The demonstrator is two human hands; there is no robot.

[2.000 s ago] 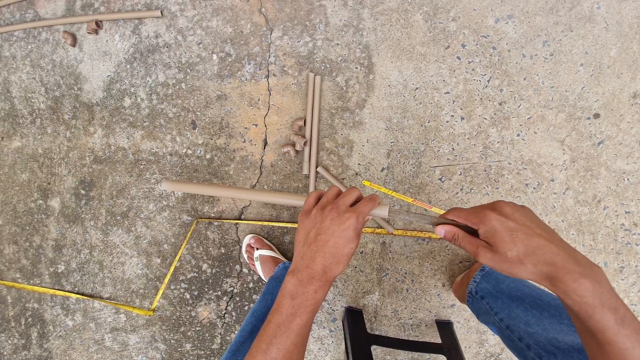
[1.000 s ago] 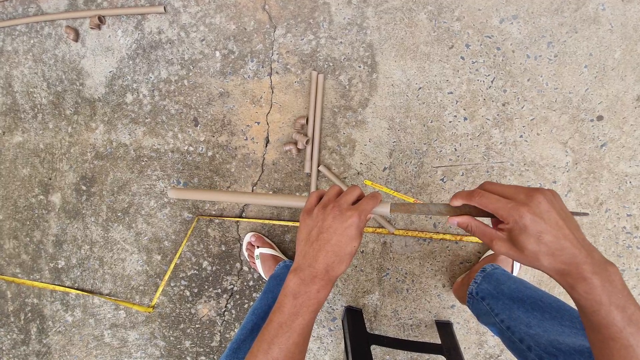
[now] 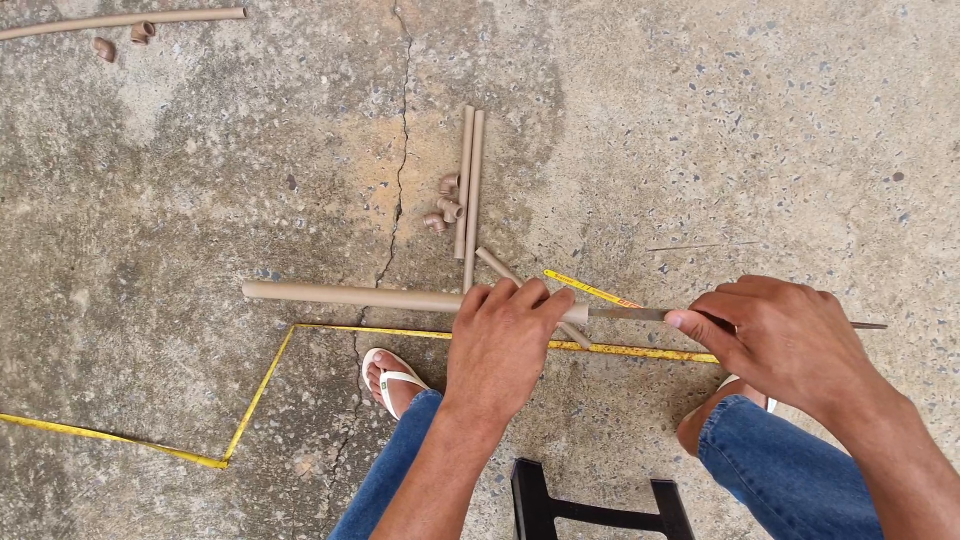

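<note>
My left hand (image 3: 502, 345) is closed around a brown plastic pipe (image 3: 352, 295) near its right end, holding it roughly level above the ground. In my right hand (image 3: 772, 337) is a flat metal file (image 3: 630, 313). The file's left end meets the pipe's open right end; whether it reaches inside cannot be told. Its thin tang sticks out to the right of my hand. Under the pipe a short brown pipe piece (image 3: 498, 264) lies at a slant, and beside it is a yellow hacksaw blade (image 3: 585, 286), partly hidden by the file and hand.
Two brown pipes (image 3: 468, 180) lie side by side, with several elbow fittings (image 3: 450, 208) at their left. A yellow folding rule or tape (image 3: 259, 394) bends across the concrete. Top left are a longer pipe (image 3: 135, 20) and two elbows (image 3: 105, 49). A black frame (image 3: 600, 514) stands between my legs.
One second ago more of the file showed between my right hand and the pipe than two seconds ago. The left hand keeps its hold on the pipe.
</note>
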